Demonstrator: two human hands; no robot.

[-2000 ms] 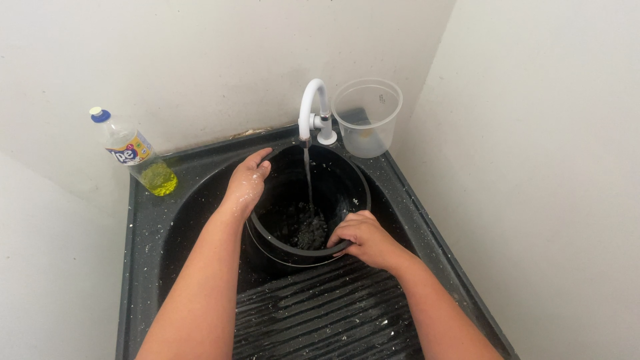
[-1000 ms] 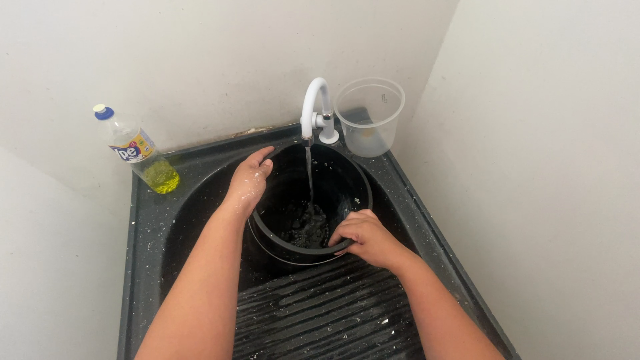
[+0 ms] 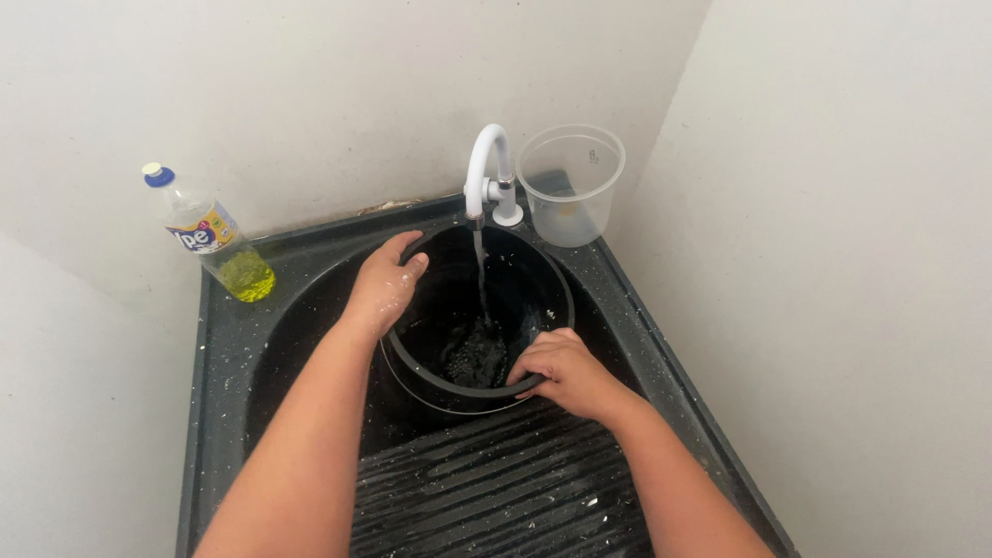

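Observation:
A black plastic bucket (image 3: pixel 465 392) with a wire handle stands in the basin of a dark speckled laundry sink (image 3: pixel 225 372). Water runs from a white curved faucet (image 3: pixel 482 167) into the bucket, and the water inside is bubbling. My left hand (image 3: pixel 387 283) rests against the bucket's left rim, thumb and a finger spread along it; white specks dot the skin. With its fingers bent over the front right rim, my right hand (image 3: pixel 562 372) grips the bucket. The bucket's base is hidden.
A clear plastic tub (image 3: pixel 573 221) stands behind right of the faucet. On the left ledge is an Ypê detergent bottle (image 3: pixel 213 232) with yellow-green liquid. The ribbed washboard (image 3: pixel 496 480) slopes in front, with white bits on it. Walls border the sink behind and on the right.

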